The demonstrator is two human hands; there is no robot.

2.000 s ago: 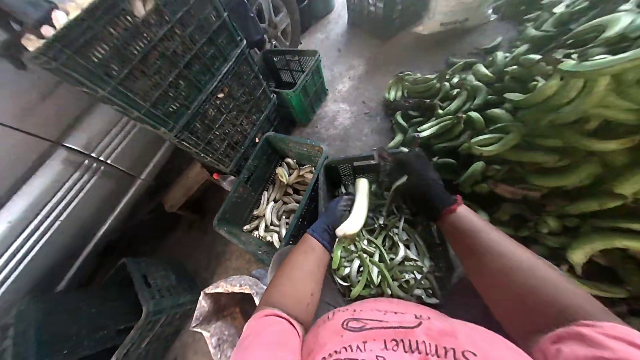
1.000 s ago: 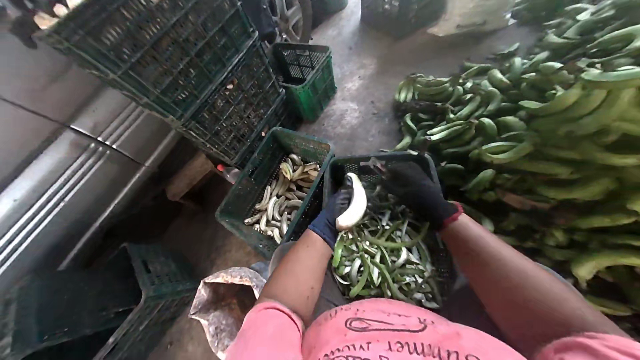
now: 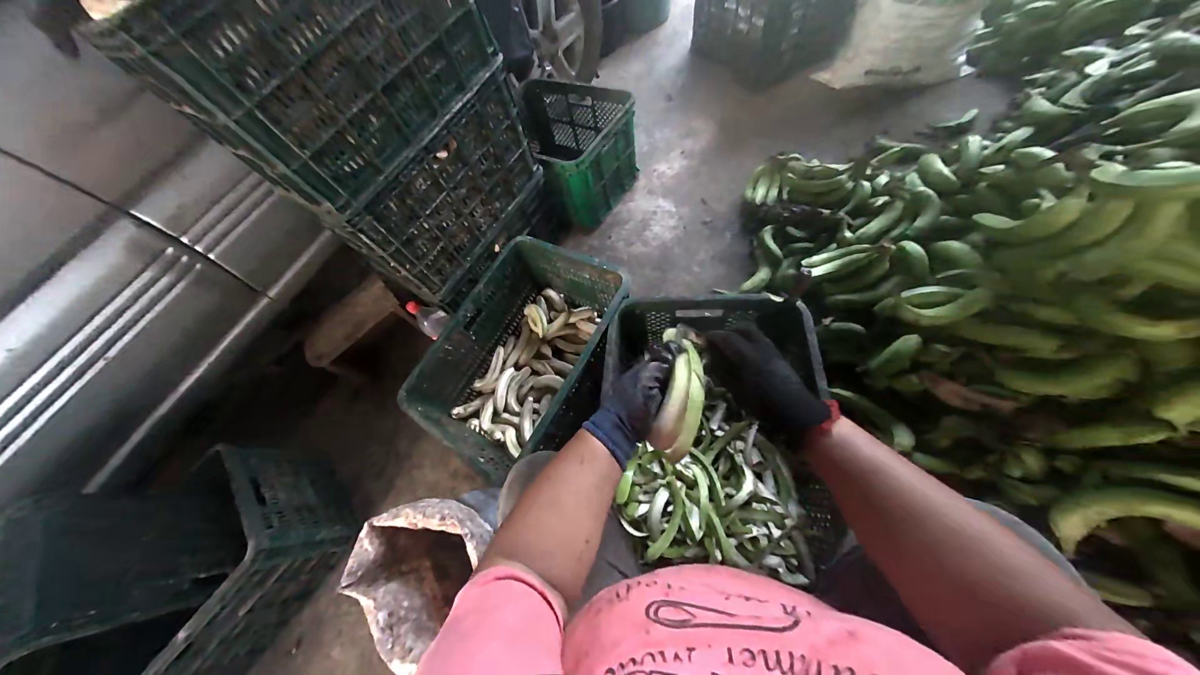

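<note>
In a dark glove, my left hand [image 3: 639, 405] is closed around a plantain [image 3: 679, 403] that is partly peeled, with green skin along one side. My right hand [image 3: 757, 375], gloved in black, is at the plantain's upper end; its fingers are dark and blurred, so whether it holds a tool is unclear. Both hands are above a dark plastic crate [image 3: 818, 349] holding many green peel strips [image 3: 717, 497]. Touching it on the left is a green crate [image 3: 427, 412] with peeled plantains [image 3: 525, 375] inside.
Green plantains [image 3: 1031, 281] are heaped at right. Stacked crates [image 3: 375, 141] stand upper left beside a vehicle [image 3: 141, 253], with a small green crate [image 3: 600, 169] near them. An open sack [image 3: 412, 562] and another crate [image 3: 272, 525] lie at lower left. A bottle [image 3: 429, 319] is by the stack.
Earlier the left hand held a pale, peeled plantain; now it holds one with green skin on it. The right hand has moved in to the plantain's upper end.
</note>
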